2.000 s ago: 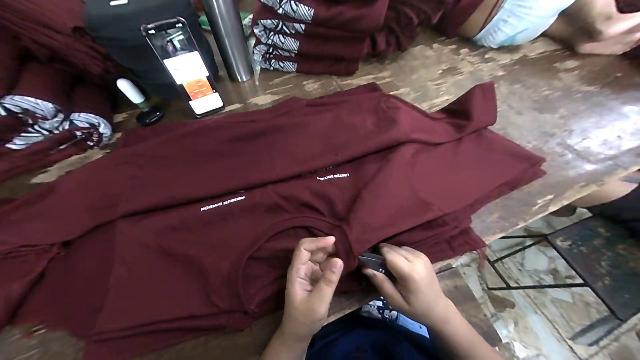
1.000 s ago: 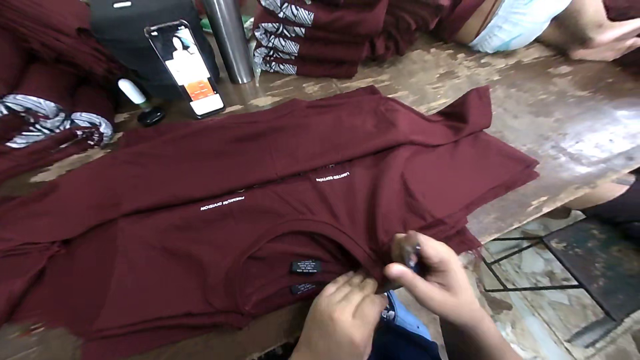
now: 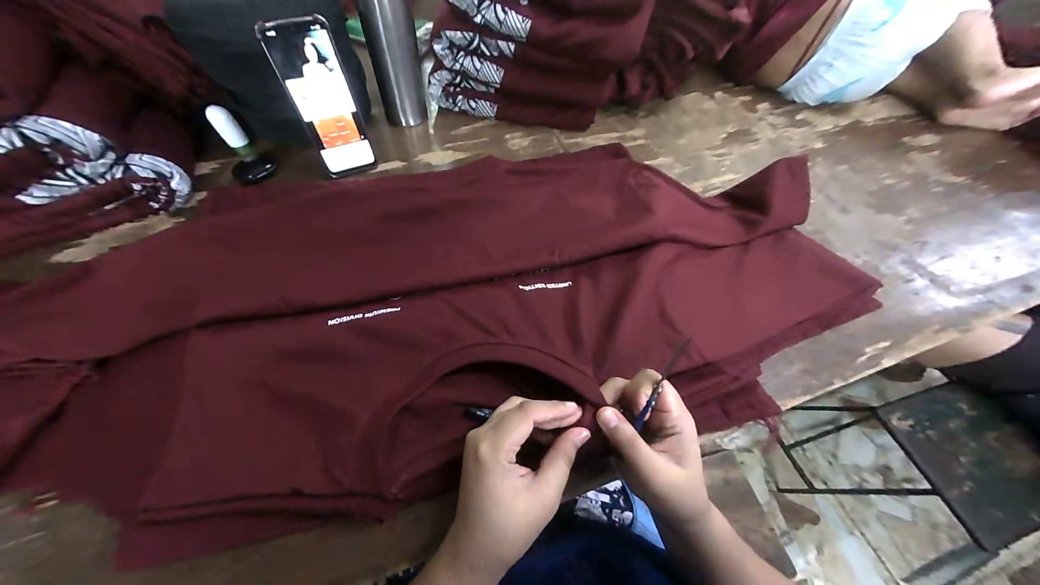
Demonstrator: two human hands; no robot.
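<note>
A maroon shirt (image 3: pixel 268 406) with small white print lies on top of other maroon garments, its round collar (image 3: pixel 487 351) toward me. My right hand (image 3: pixel 662 447) pinches the collar's edge between thumb and finger, and also holds a small dark, thin-pointed tool (image 3: pixel 650 402), whose kind I cannot settle; its tip points up and away. Close beside it, my left hand (image 3: pixel 520 479) has thumb and index finger bent at the same part of the collar, a small gap between their tips. Whether they hold fabric or a thread is not clear. A dark neck label (image 3: pixel 478 413) shows partly behind the left hand.
Behind the shirt, a phone (image 3: pixel 345 134) leans on a dark bag (image 3: pixel 219 61) beside a steel tumbler (image 3: pixel 394 65). Stacked maroon garments (image 3: pixel 552 81) stand on the worn wooden table (image 3: pixel 877 187). A small child's legs and diaper (image 3: pixel 853 53) are at the back right.
My left hand has moved from the collar's lower edge up beside my right hand. The right hand, raised with the tool a second ago, is now at the collar. The neck labels are mostly covered.
</note>
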